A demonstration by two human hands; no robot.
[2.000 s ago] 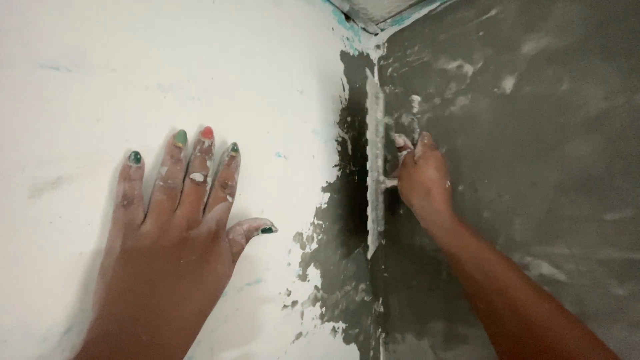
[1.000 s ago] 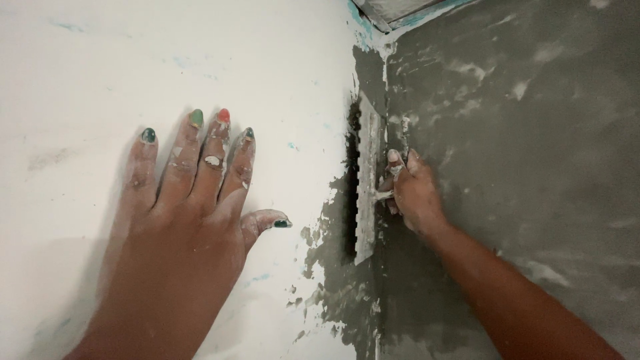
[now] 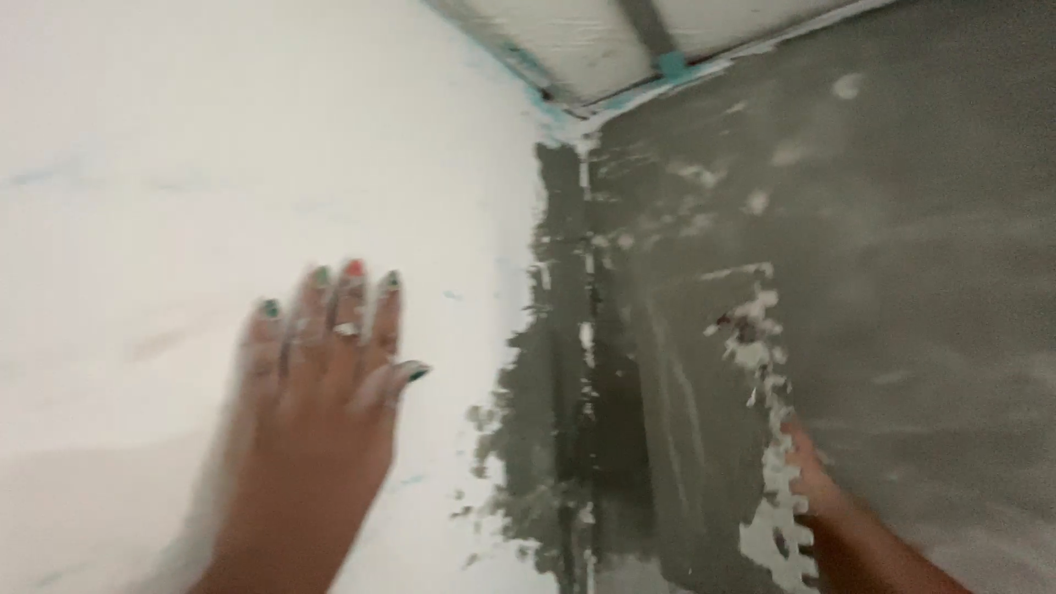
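Observation:
My left hand rests flat on the white wall, fingers spread, with painted nails and whitish smears on the fingers. To the right of the corner is a notched trowel, its broad face toward me and its toothed edge clotted with pale compound. My right hand is mostly hidden behind the trowel's plate; only part of it and the forearm show, and its fingers are out of sight. Grey coating covers the strip by the corner, ragged where it meets the white wall.
The grey wall on the right bears pale smudges. Both walls meet in a vertical corner below a ceiling with a dark strip and bluish-green marks along its edge.
The trowel has come away from the corner and turned, so its broad face now shows, over the right wall. My left hand remains at the white wall. The view has shifted.

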